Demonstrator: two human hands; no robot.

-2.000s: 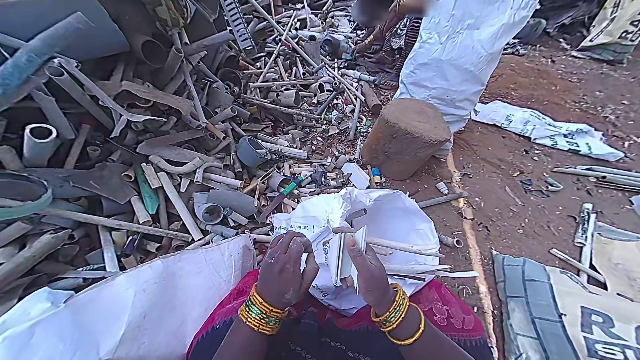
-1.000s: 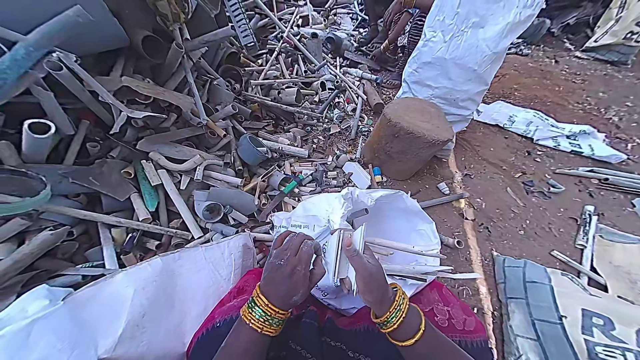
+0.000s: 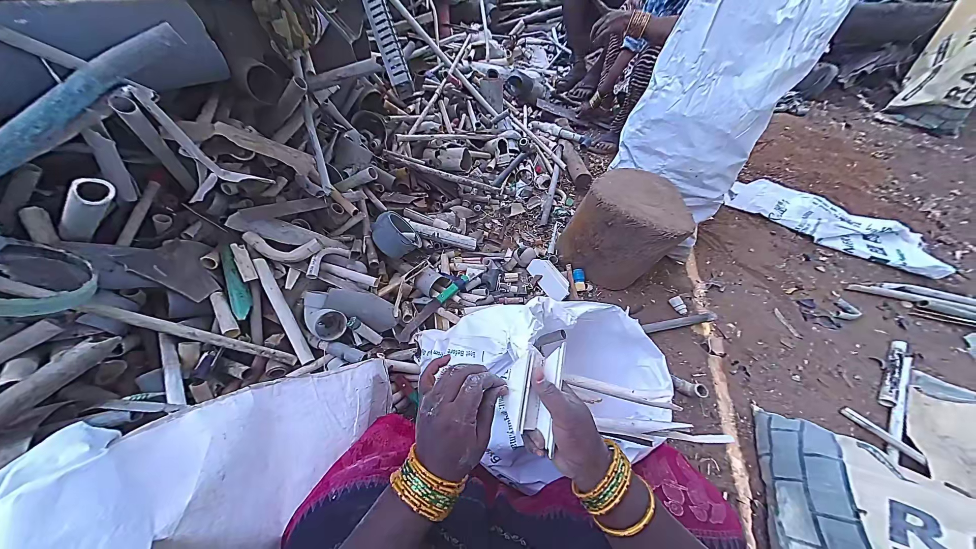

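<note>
My right hand [image 3: 568, 431] grips a short piece of white plastic channel [image 3: 540, 396] over an open white woven sack [image 3: 610, 343] between my knees. My left hand [image 3: 457, 415] is just left of the channel, its fingers curled together at the sack's printed edge; whether it pinches something small cannot be told. Several thin pale plastic strips [image 3: 625, 393] and a grey piece [image 3: 550, 341] stick out of the sack. Yellow and green bangles circle both my wrists.
Scrap plastic pipes [image 3: 282, 309] and fittings lie heaped at left and ahead. A knife with a green handle [image 3: 450, 291] rests on them. A brown stump-like block [image 3: 629, 229] stands ahead right, beside a tall white sack [image 3: 724, 91]. Another person's hand [image 3: 614, 24] shows behind it.
The other person beyond the tall sack has shifted, with a hand now raised near the sack. My right hand keeps its hold on the white channel.
</note>
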